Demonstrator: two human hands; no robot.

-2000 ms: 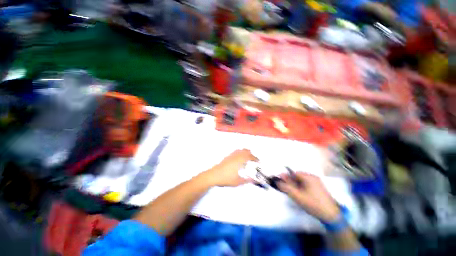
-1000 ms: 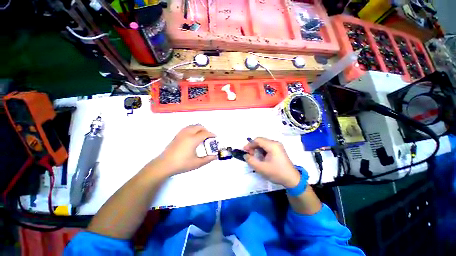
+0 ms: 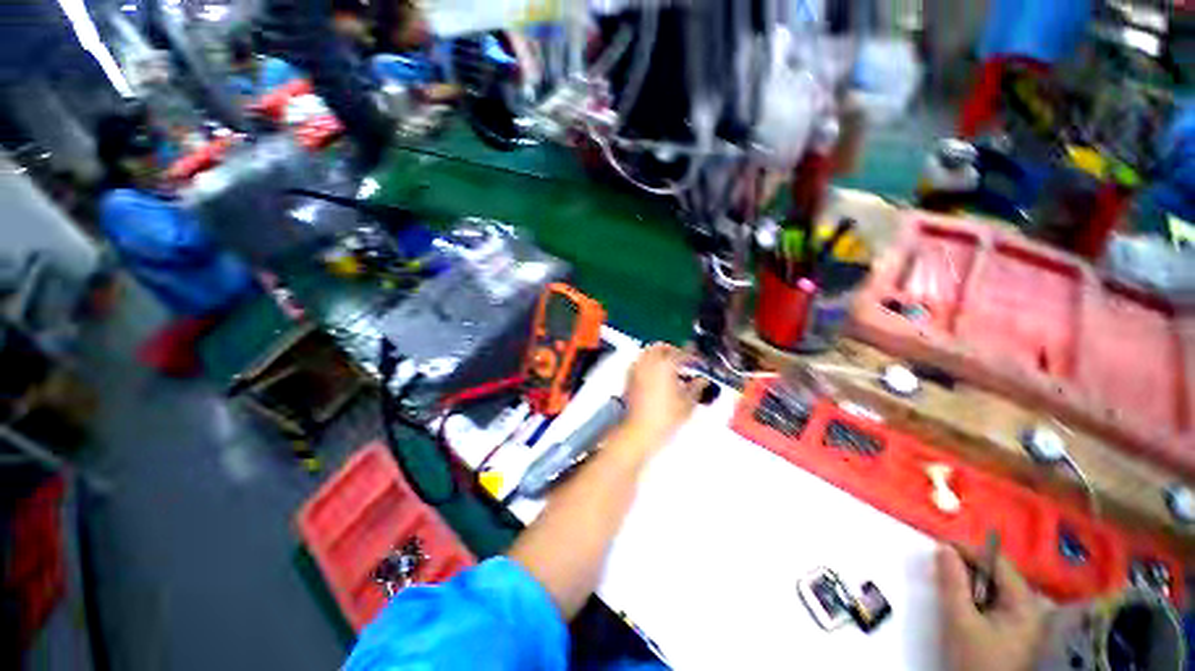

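The silver-white device housing point(image 3: 823, 598) lies on the white sheet point(image 3: 734, 524), with a small black module point(image 3: 869, 606) beside its right edge. My left hand point(image 3: 659, 388) is at the sheet's back left edge, its fingertips at a small black part point(image 3: 708, 391); blur hides whether they grip it. My right hand point(image 3: 992, 619) is at the right, away from the housing, shut on a slim dark tool, likely tweezers point(image 3: 987, 572), pointing up.
A grey electric screwdriver point(image 3: 571, 446) and an orange multimeter point(image 3: 564, 347) lie left. A red-orange parts tray point(image 3: 891, 479) runs behind the sheet, with a pen cup point(image 3: 784, 309) and pale red trays point(image 3: 1016, 295) beyond. A red tray point(image 3: 374, 524) sits lower left. A blue-coated person point(image 3: 170, 249) is far left.
The view has swung left. My left hand has let go of the housing and moved to the small black part. The housing and module now lie on the sheet, my right hand apart from them.
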